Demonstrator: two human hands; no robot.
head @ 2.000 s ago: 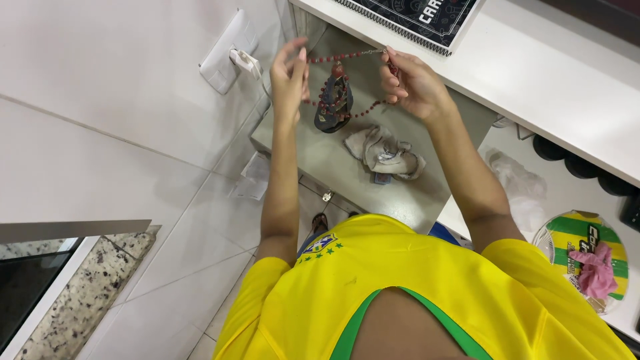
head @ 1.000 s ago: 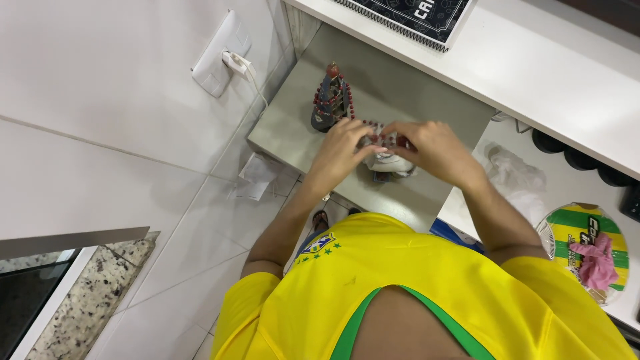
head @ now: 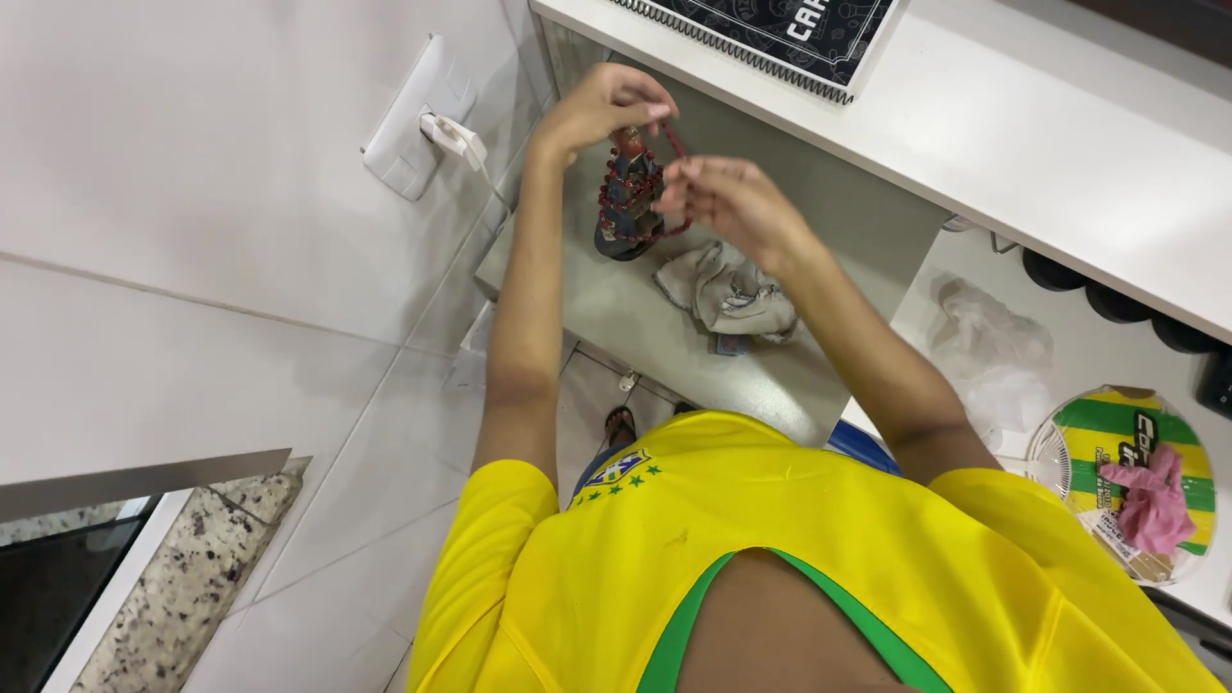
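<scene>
A small dark figurine (head: 628,197) stands on a grey-green shelf, with strings of red beads (head: 626,205) wound around it. My left hand (head: 616,104) is over the figurine's top, its fingertips pinching one end of a beaded strand. Lower and to the right, my right hand (head: 727,202) holds another part of the same strand, close to the figurine's side. Part of the strand between the hands is blurred. A crumpled pale cloth (head: 730,294) lies below my right hand, with a small dark bluish piece (head: 731,344) at its lower edge.
Above the shelf runs a white counter edge (head: 895,168) bearing a black spiral notebook (head: 780,38). A wall outlet (head: 419,120) with a plugged-in white charger (head: 454,141) is at left. At right are clear plastic wrap (head: 991,337) and a round green-yellow package (head: 1126,481) with a pink cloth (head: 1150,500).
Both hands have moved from over the pale cloth, where they were a second ago, up to the figurine. The cloth now shows uncovered.
</scene>
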